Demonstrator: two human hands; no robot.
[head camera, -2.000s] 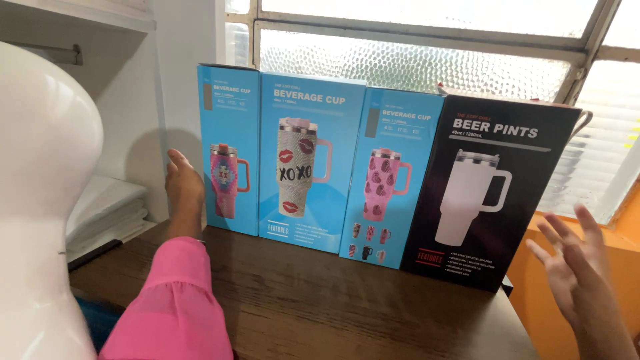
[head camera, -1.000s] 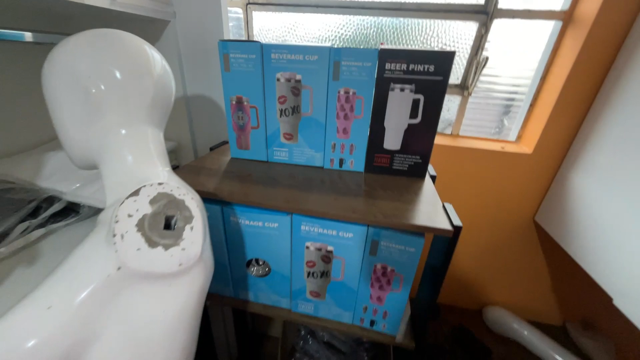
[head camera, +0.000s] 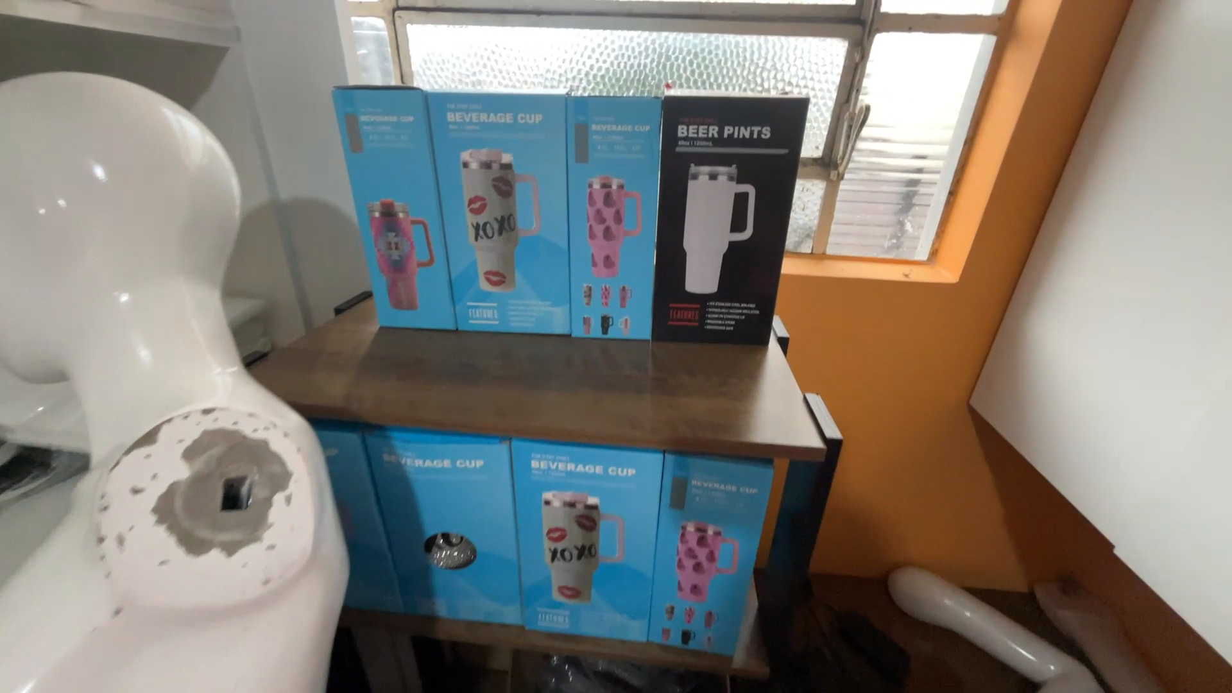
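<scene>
Neither my left hand nor my right hand shows in the head view now. Blue beverage cup boxes (head camera: 510, 212) and a black beer pints box (head camera: 731, 221) stand upright side by side on the brown wooden shelf top (head camera: 539, 385). The black box is at the right end of that row, touching the narrow blue box (head camera: 616, 217) beside it. More blue cup boxes (head camera: 587, 539) fill the level below; one of them (head camera: 448, 529) has a round opening in its front.
A white mannequin (head camera: 279, 404) with a chipped shoulder socket fills the left side. Behind the boxes is a textured-glass window (head camera: 616, 67). Loose white mannequin limbs (head camera: 991, 626) lie at the lower right, beneath a white panel (head camera: 1107, 289) against the orange wall (head camera: 876, 385).
Both hands, beside the upper row two seconds ago, have left the view. The row of boxes stands in the same order. The view has drawn back and now takes in the lower level.
</scene>
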